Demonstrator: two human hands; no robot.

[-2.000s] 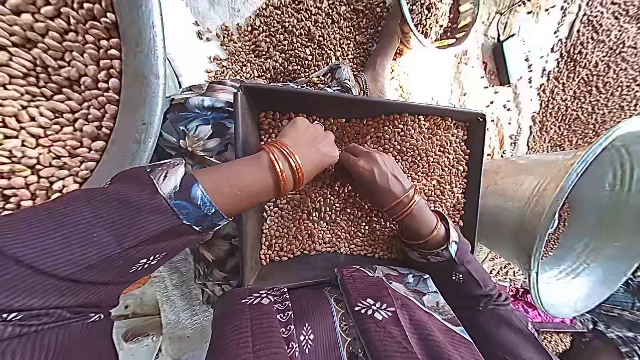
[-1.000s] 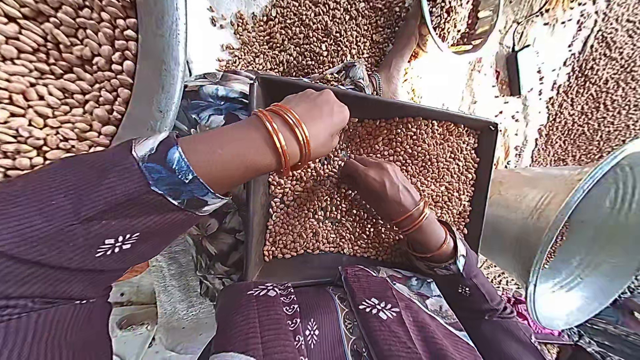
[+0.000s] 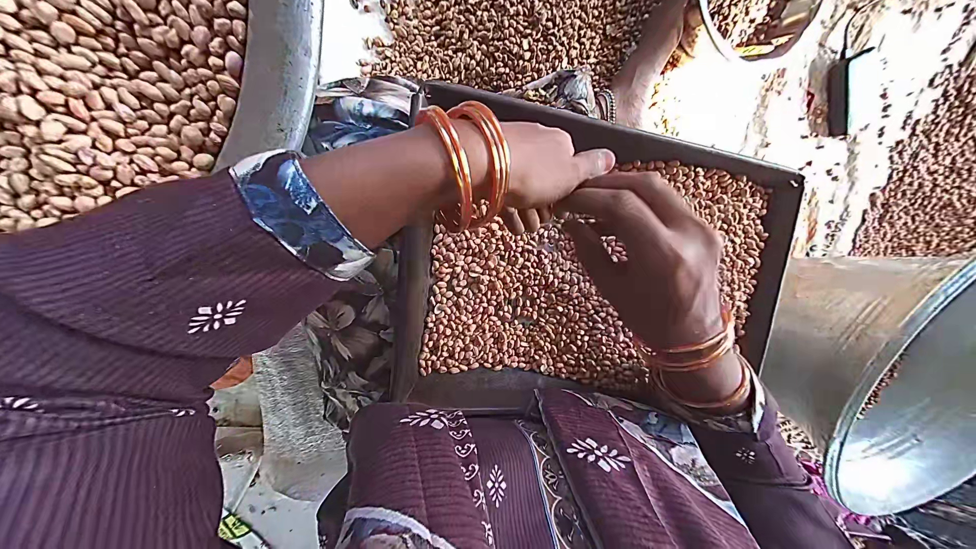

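A dark rectangular tray point(image 3: 779, 221) lies tilted across my lap, with a layer of small brown nuts or seeds point(image 3: 518, 305) in it. My left hand point(image 3: 545, 168) is over the tray's upper part, its fingers curled and its thumb pointing right. My right hand point(image 3: 656, 244) meets it from the right, with its fingertips at the left hand's thumb and fingers. Whether anything small is between the fingers is hidden. Orange and gold bangles circle both wrists.
A large metal basin point(image 3: 282, 84) of bigger nuts stands at the upper left. A metal bucket point(image 3: 900, 381) lies tipped at the right. Nuts are heaped on the ground beyond the tray point(image 3: 503, 38) and at the far right point(image 3: 923, 168). A bare foot point(image 3: 648, 69) and a black object point(image 3: 839, 95) are beyond the tray.
My right hand has risen from the nuts in the tray and now touches my left hand. The hands were apart one second ago.
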